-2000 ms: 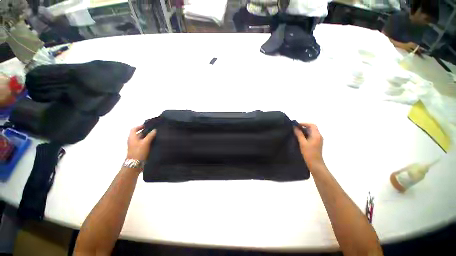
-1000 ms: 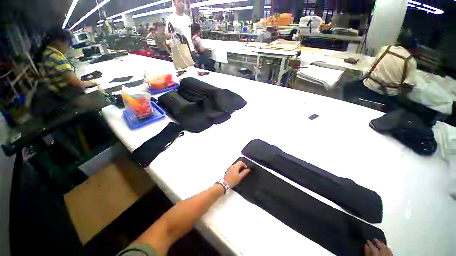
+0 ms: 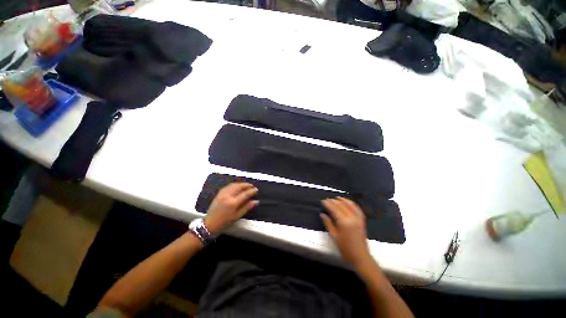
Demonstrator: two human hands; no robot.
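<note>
Three long black fabric panels with rounded corners lie in parallel rows on the white table. The farthest panel [image 3: 298,123] has a raised narrow band along its middle. The middle panel [image 3: 301,160] lies flat between the other two. The nearest panel [image 3: 285,205] lies along the table's front edge. My left hand [image 3: 231,205] rests on its left part, fingers apart. My right hand [image 3: 345,225] rests on its right part, fingers apart. Both hands lie on the fabric and hold nothing that I can see.
A black panel pile [image 3: 133,56], blue tray [image 3: 46,118] and narrow black piece [image 3: 84,140] are at left. A black tab [image 3: 305,48] and black bundle [image 3: 406,48] are at the far side. Thread snips [image 3: 452,249], a blurred bottle [image 3: 507,225] and yellow sheet [image 3: 542,183] are at right.
The view has swung back from the left. Three separate panels now show, where two showed a second ago and one held black piece before that. My hands have moved onto the nearest panel, closer together.
</note>
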